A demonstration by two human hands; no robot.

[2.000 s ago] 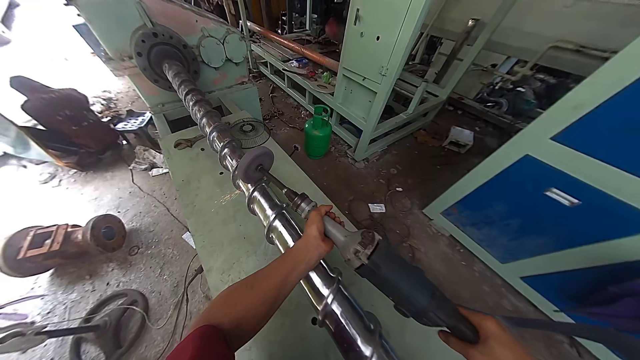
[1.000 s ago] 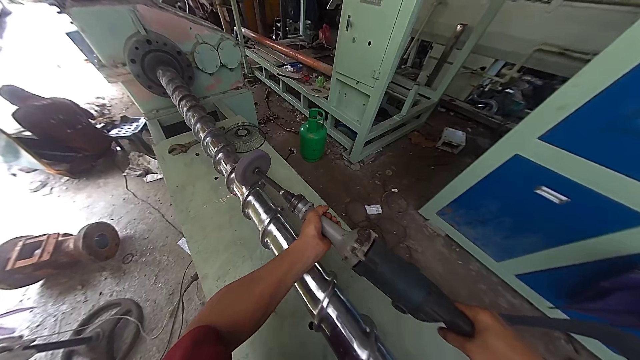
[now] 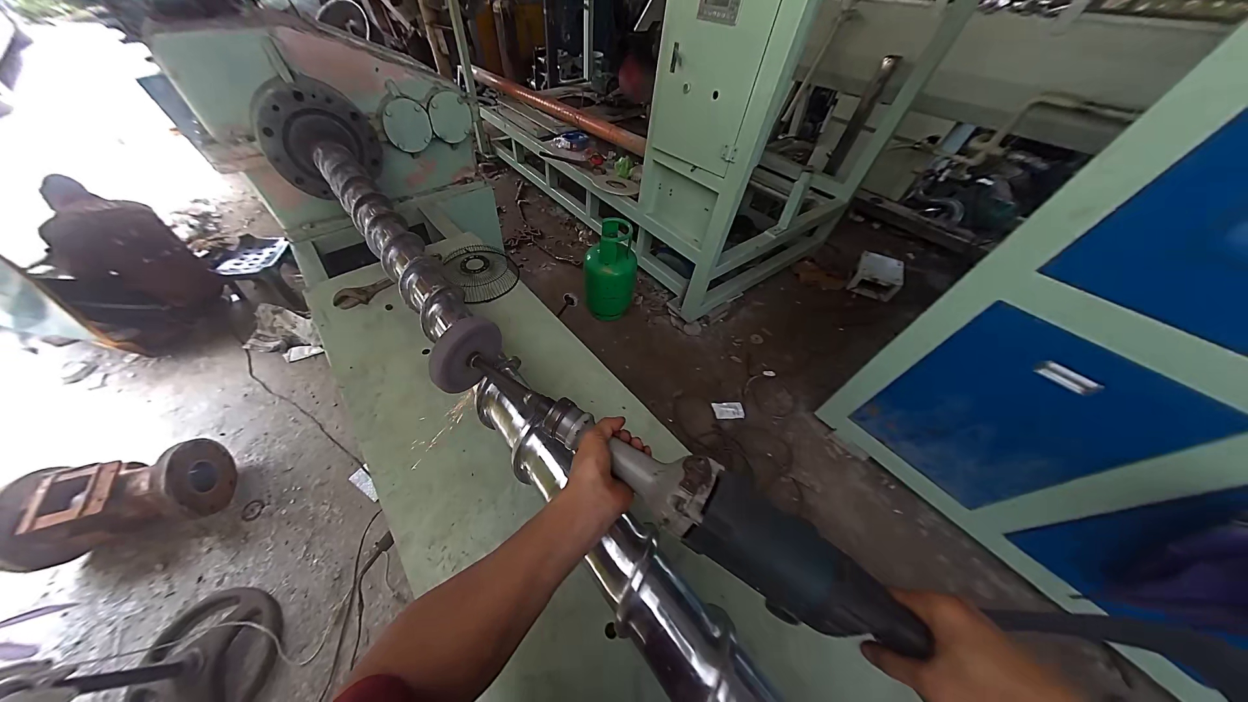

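Observation:
A long steel extruder screw (image 3: 546,458) runs from the flange of a green machine down over a green metal bed (image 3: 409,487). My left hand (image 3: 600,468) is wrapped around the metal neck of a straight grinder (image 3: 780,546), just above the screw. My right hand (image 3: 960,643) grips the black rear end of the grinder, at the lower right. The round grinding wheel (image 3: 465,354) at the tool's tip meets the screw's flight, and orange sparks fly down to its left. An adjustable wrench (image 3: 363,292) and a wire fan guard (image 3: 476,273) lie on the bed near the flange.
A green gas cylinder (image 3: 611,273) stands on the floor beyond the bed. Blue-panelled green cabinets (image 3: 1053,390) are at the right. A rusty flanged casting (image 3: 117,497), a handwheel (image 3: 219,643) and loose cables lie at the left. A dark seat-like shape (image 3: 127,253) is behind them.
Sparks now show at the wheel, where none were plain before. Both hands keep their hold on the grinder.

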